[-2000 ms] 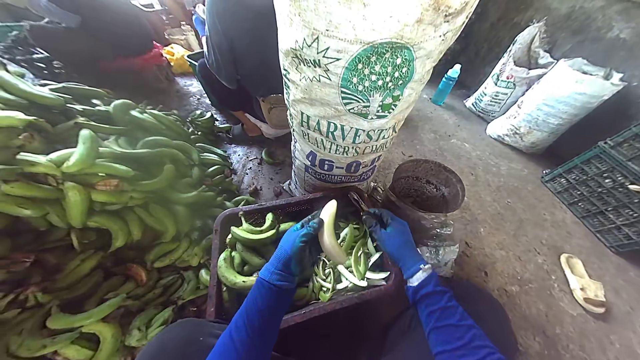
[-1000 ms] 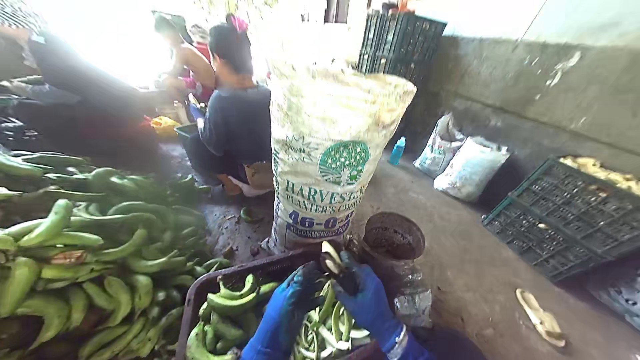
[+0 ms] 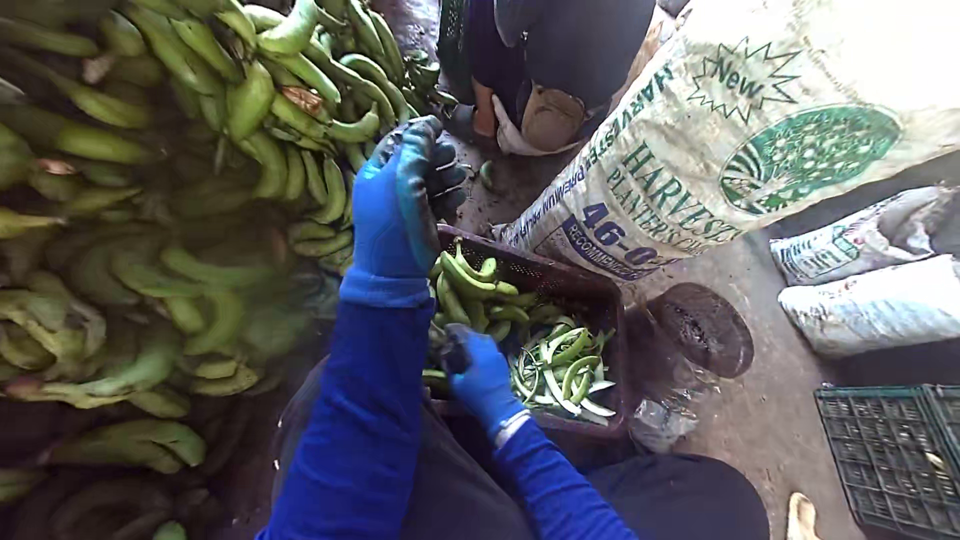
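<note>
My left hand [image 3: 409, 202], in a blue glove with dark stains, is raised between the banana pile [image 3: 255, 97] and the dark crate [image 3: 619, 352]; its fingers are bent and what lies inside them cannot be made out. Lower down, my right hand [image 3: 480, 375], gloved in blue, is over the crate's near left part. Its dark fingertips are curled and blurred, so a held object cannot be told. Green bananas [image 3: 465, 277] fill the crate's left side, and pale and green peel strips [image 3: 566, 367] lie at its right.
A tall printed sack [image 3: 675, 165] stands beyond the crate, with a dirty round bucket [image 3: 701, 330] to its right. White sacks [image 3: 877, 300] and a plastic crate [image 3: 892, 450] are farther right. A person [image 3: 577, 52] sits ahead, and a sandal [image 3: 801, 517] lies at lower right.
Both hands have parted; the left has risen toward the banana pile, the right has moved to the crate's left part. The peeled banana seen earlier between them is gone from there. The view has turned.
</note>
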